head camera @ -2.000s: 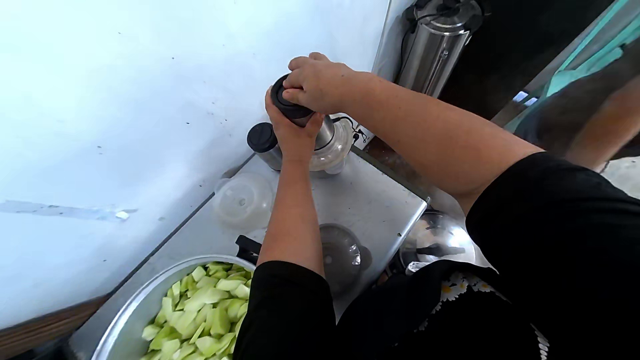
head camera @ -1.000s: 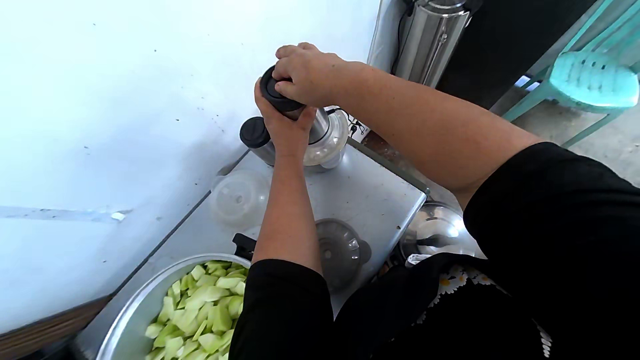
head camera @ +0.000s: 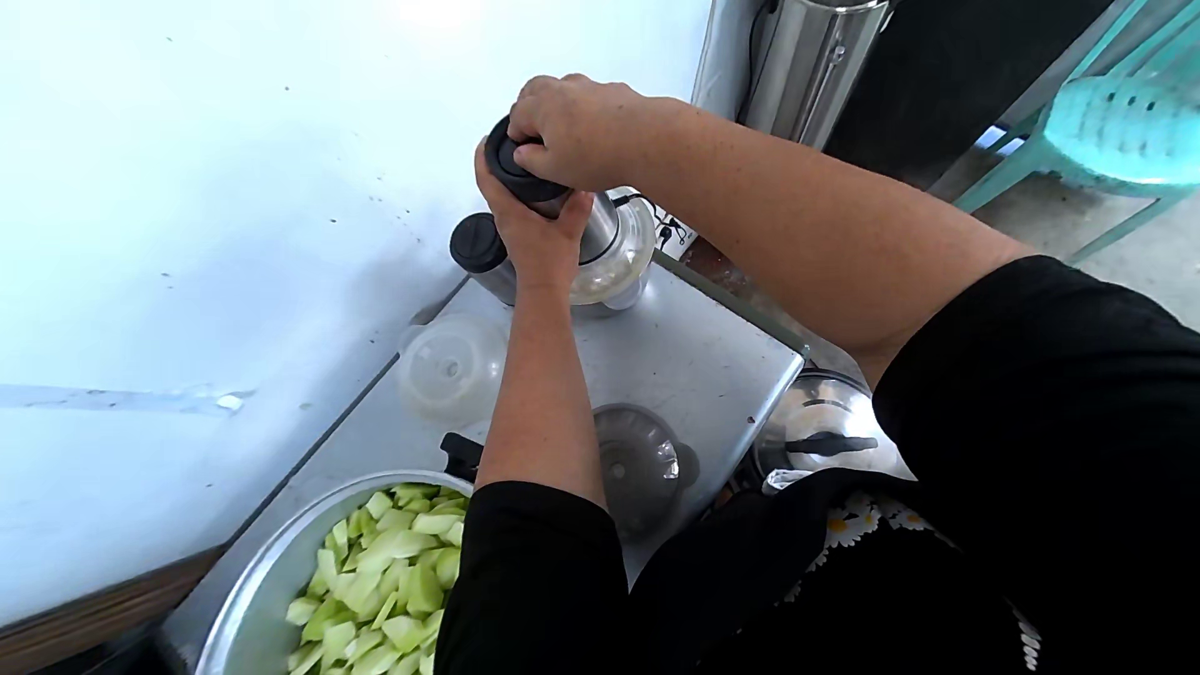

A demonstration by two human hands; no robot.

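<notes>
My left hand [head camera: 539,220] is wrapped around the upper body of an electric food chopper's black-topped motor unit [head camera: 525,173]. On its top my right hand [head camera: 581,131] rests with bent fingers. Below it stands the clear chopper bowl [head camera: 614,267] with its lid, on the metal table [head camera: 684,342]. A second black-topped unit [head camera: 478,246] stands just left of my left hand. A translucent lid [head camera: 452,370] lies left of my left forearm, and a grey translucent lid [head camera: 637,469] to its right. A large metal pot [head camera: 248,586] holds cut pale green vegetable pieces [head camera: 389,572].
A black handle [head camera: 461,457] lies by the pot. A lidded steel pan [head camera: 825,427] sits below the table's right edge. Behind stand a tall steel container [head camera: 811,70] and a green plastic chair [head camera: 1120,131]. A wall borders the table on the left, and cords [head camera: 667,225] lie behind the chopper.
The person's arm at the right, seen two seconds ago, is out of view, and the green chair shows more fully. Both my hands stay on the black-topped unit.
</notes>
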